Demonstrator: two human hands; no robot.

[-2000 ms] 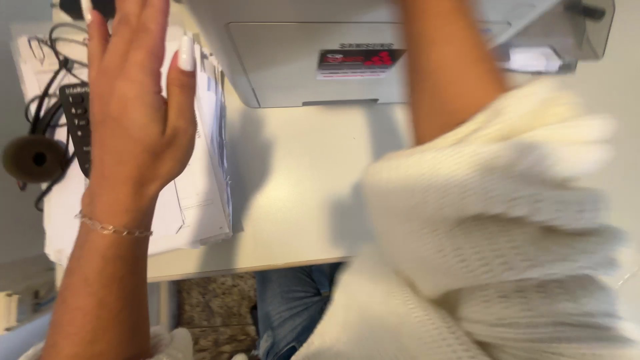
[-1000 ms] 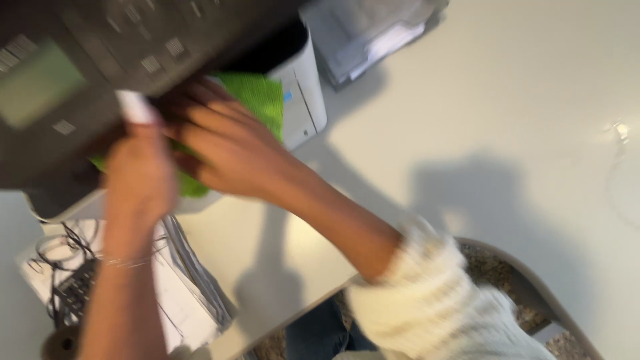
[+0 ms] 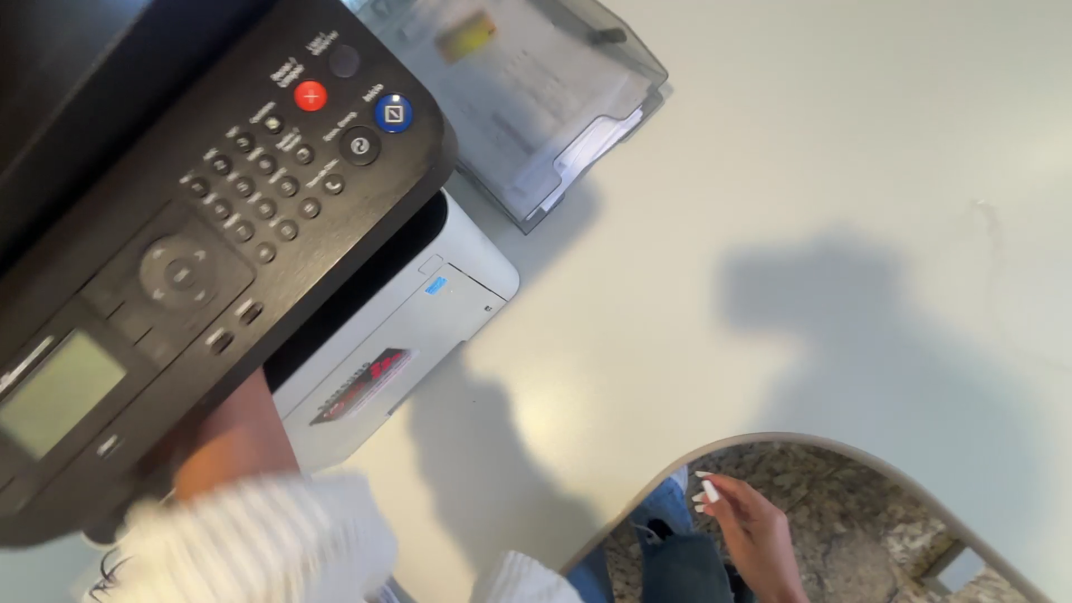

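Note:
A dark control panel [image 3: 251,209] tops the white lower body [image 3: 394,343] of a Samsung multifunction printer. My left hand [image 3: 243,435] reaches under the panel's front edge. Only its wrist and lower forearm show, above a white knitted sleeve [image 3: 260,536]; the fingers and anything in them are hidden. Low at the right, my right hand [image 3: 758,532] hangs beyond the table edge beside my jeans, its fingers loosely bent and nothing visible in them. The green cloth is out of sight.
A clear plastic tray [image 3: 536,109] of papers lies behind the printer's right corner. The pale table [image 3: 636,276] has a curved edge over a speckled stone floor [image 3: 846,536]. Part of a dark cable [image 3: 107,574] shows at lower left.
My right hand has left the printer opening and hangs low at the right. The green cloth, visible in the opening one second ago, is no longer seen. The view has shifted.

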